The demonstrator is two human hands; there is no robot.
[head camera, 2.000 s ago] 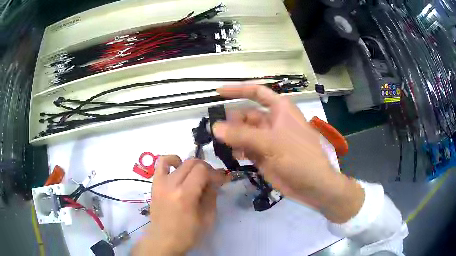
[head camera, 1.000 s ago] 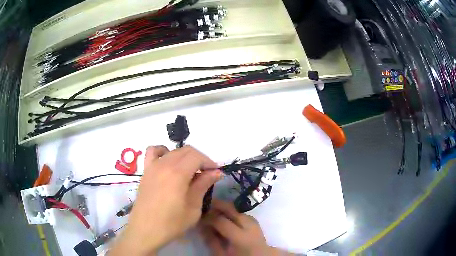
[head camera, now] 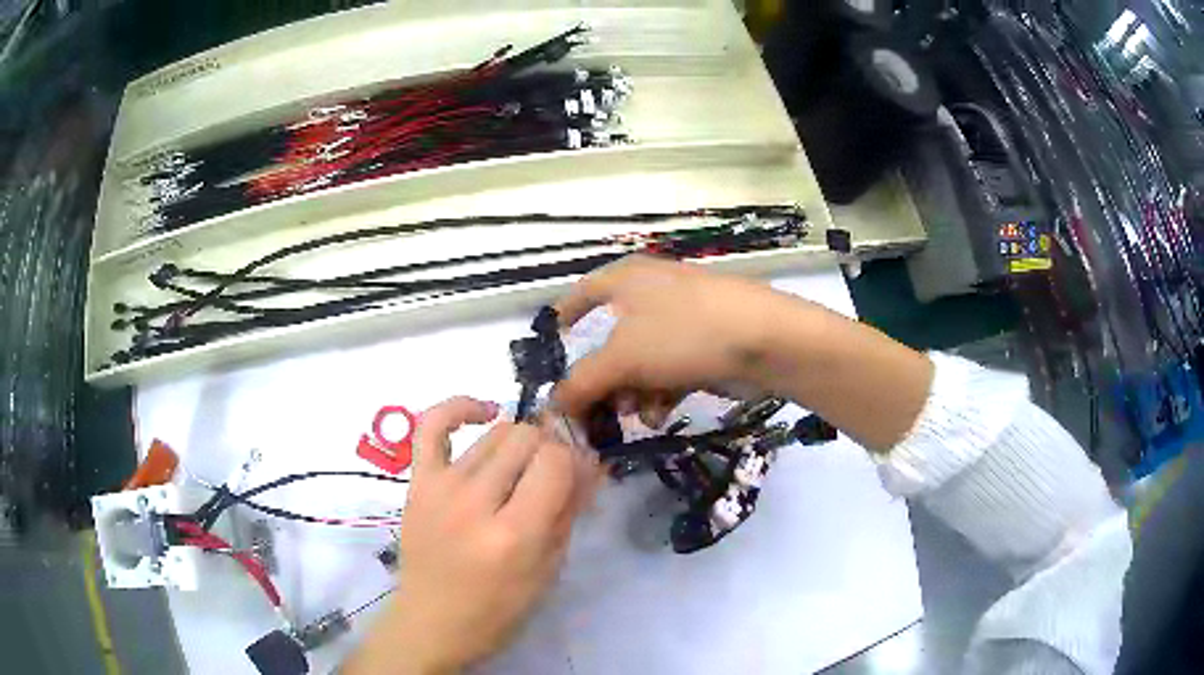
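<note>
The wire harness [head camera: 304, 476] runs across the white board from the white connector holder [head camera: 137, 538] at the left to a cluster of white connectors [head camera: 739, 485] at the right. My left hand [head camera: 495, 528] is at the harness in mid-board, its fingers closed on the wires. My right hand [head camera: 647, 343] is just above and right of it, fingers bent around black tape near a black fixture pad [head camera: 537, 359]. The fingers hide most of the tape and the joint, and the fingertips are slightly blurred.
A cream parts tray [head camera: 462, 306] with black leads [head camera: 436, 274] and red-and-black wires [head camera: 343, 148] lies beyond the board. A red ring with tab [head camera: 386, 440] lies left of my hands. An orange clamp [head camera: 155, 466] is at the left edge. A grey machine [head camera: 970, 251] stands right.
My right hand has moved from below the harness to above it, beside the fixture pad. My left hand stays at the wires. The camera view has shifted slightly.
</note>
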